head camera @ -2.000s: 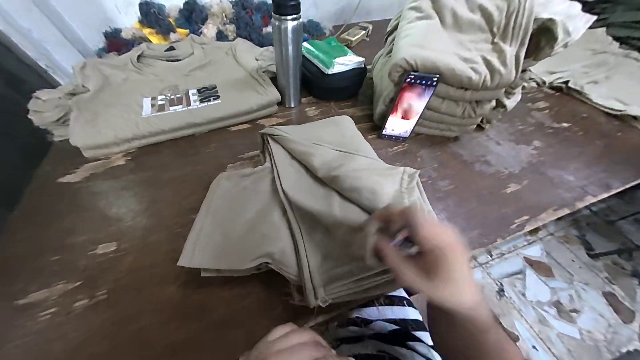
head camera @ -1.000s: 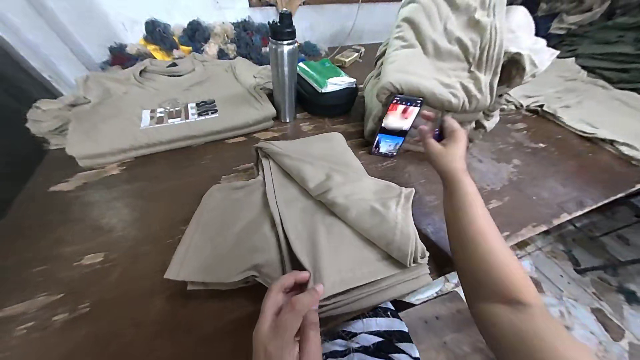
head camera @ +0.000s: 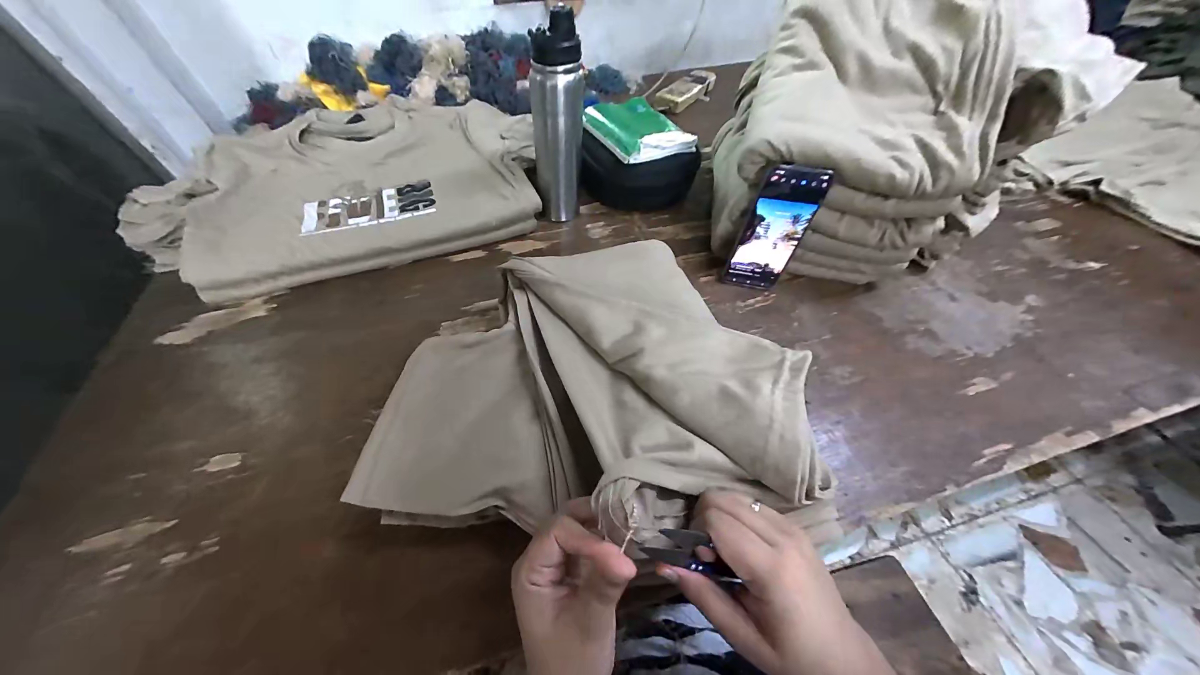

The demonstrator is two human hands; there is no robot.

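Beige fabric garment pieces (head camera: 647,366) lie folded in a loose pile on the brown table, their near edge raised at my hands. My left hand (head camera: 574,572) pinches a thin thread and the cloth edge between thumb and fingers. In my right hand (head camera: 750,572) is a pair of small thread snips (head camera: 682,548), dark-bladed with a blue part, its blades apart beside the thread. Part of the snips is hidden by my fingers.
Printed beige T-shirts (head camera: 366,197) lie stacked at the back left. A steel bottle (head camera: 559,131), a black case (head camera: 639,178) with a green packet (head camera: 640,129) and a lit phone (head camera: 778,227) leaning on a tall beige cloth stack (head camera: 862,122) stand behind the pile. Worn table (head camera: 281,450) edges a tiled floor.
My right hand has come back from beside the phone to the near edge of the pile, next to my left hand. The phone's picture has changed. The cloth's near edge is now lifted.
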